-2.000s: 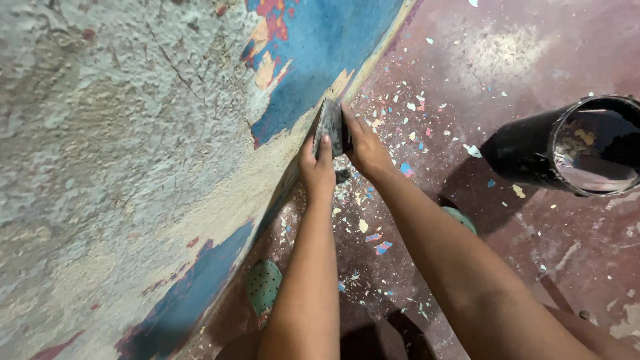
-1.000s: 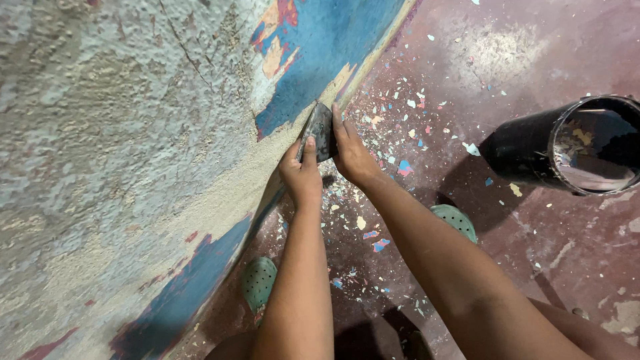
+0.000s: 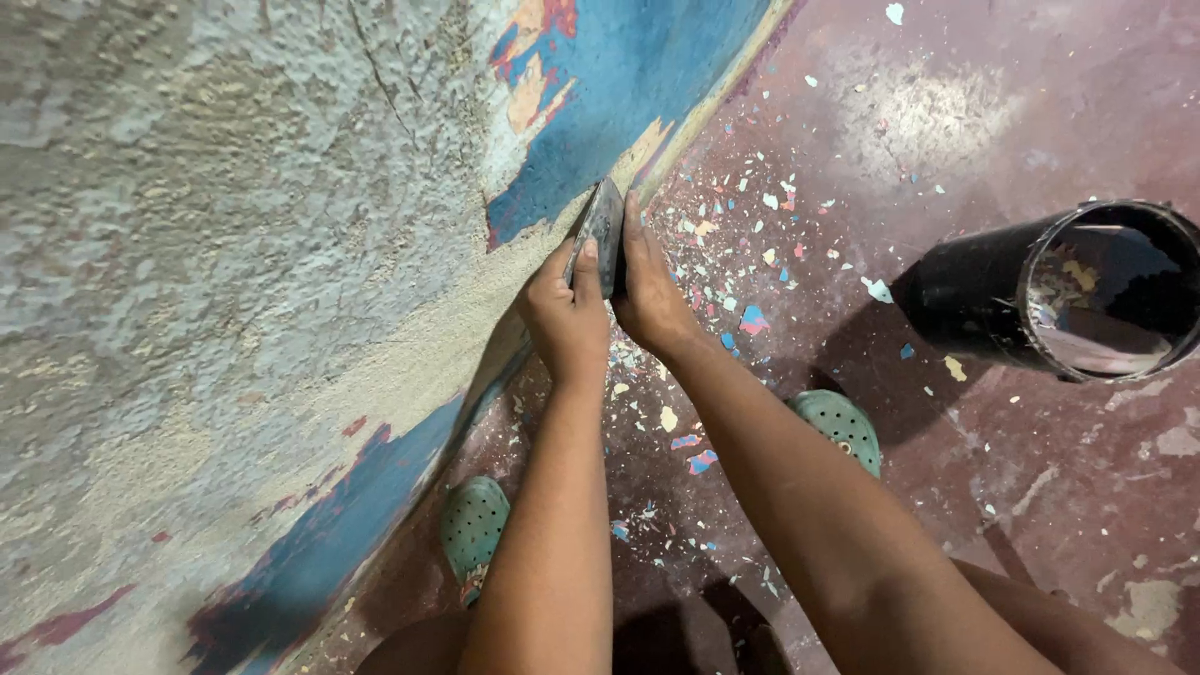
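Note:
Low on a plastered wall (image 3: pixel 281 281) with patches of blue paint (image 3: pixel 609 103), both hands are at a flat dark scraper-like tool (image 3: pixel 607 230). My left hand (image 3: pixel 572 300) grips it, thumb along its face and fingers behind, mostly hidden. My right hand (image 3: pixel 652 286) lies against the tool's right side with its fingers extended toward the wall. The tool's tip touches the wall at the lower border of the blue paint, beside a bare cream strip. What exactly the tool is cannot be told.
Paint chips (image 3: pixel 753 320) in blue, pink and white litter the reddish floor (image 3: pixel 937 497) along the wall's foot. A black bucket (image 3: pixel 984 291) with chips inside stands at the right. Green perforated clogs (image 3: pixel 834 427) are on my feet, one near the wall.
Both hands with the tool have shifted slightly along the wall's lower part. My right fingers, bent around the tool's top two seconds ago, now lie straighter along its side.

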